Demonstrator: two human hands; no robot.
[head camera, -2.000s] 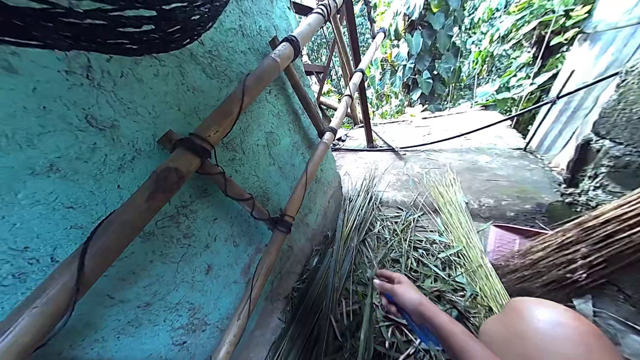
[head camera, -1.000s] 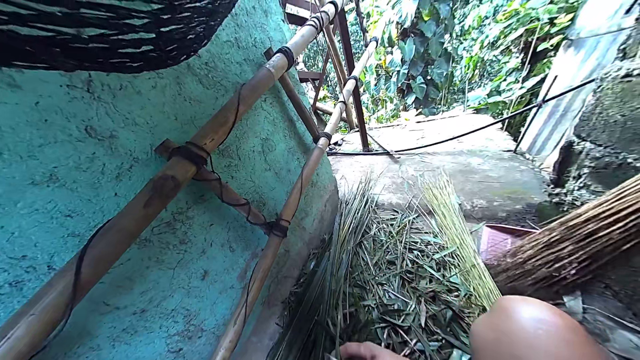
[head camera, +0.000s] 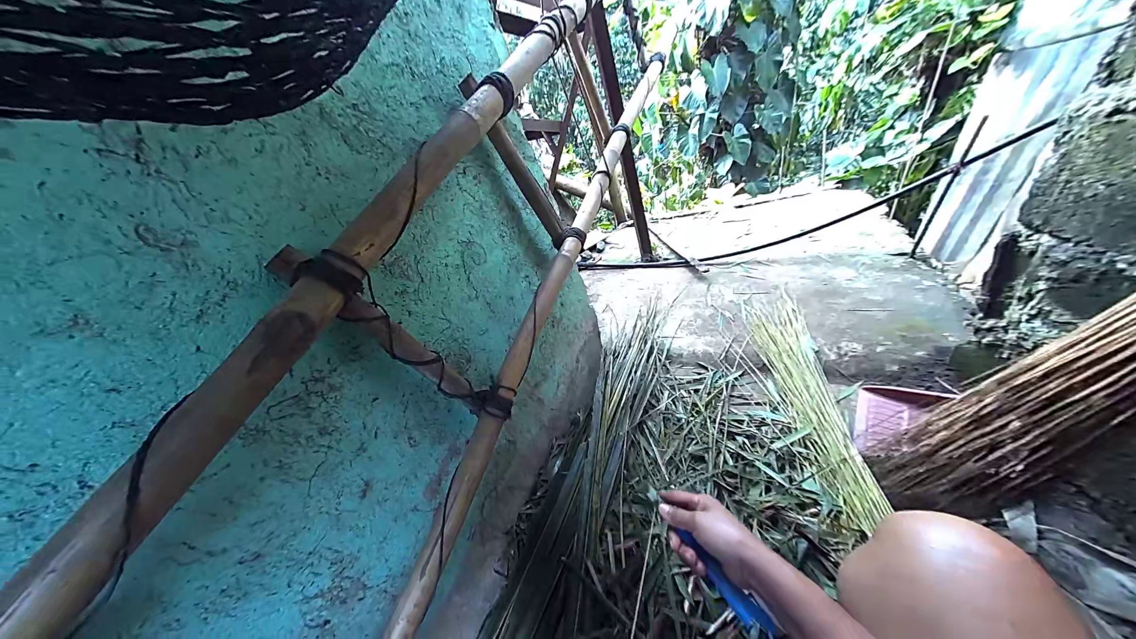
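Note:
My right hand (head camera: 710, 532) is closed around a blue-handled tool (head camera: 729, 587), probably a knife; its handle end sticks out below the palm and a small tip shows by the thumb. Under and around the hand lies a heap of cut green leaf pieces (head camera: 728, 444). Left of it, long dark green leaf blades (head camera: 612, 408) lie in a bundle against the wall's foot. A bundle of pale green-yellow stripped ribs (head camera: 812, 408) lies to the right of the heap. My left hand is out of view.
A bamboo railing (head camera: 390, 222) bound with black cord runs along the turquoise wall (head camera: 204, 355). At right are a pink dustpan (head camera: 892, 413), a large bundle of brown sticks (head camera: 1038, 408) and my bare knee (head camera: 950, 577). A concrete slab (head camera: 825, 311) lies ahead.
One second ago only part of a hand showed at the bottom edge. My right hand with the blue-handled tool is now further up, over the leaf heap, much as two seconds ago.

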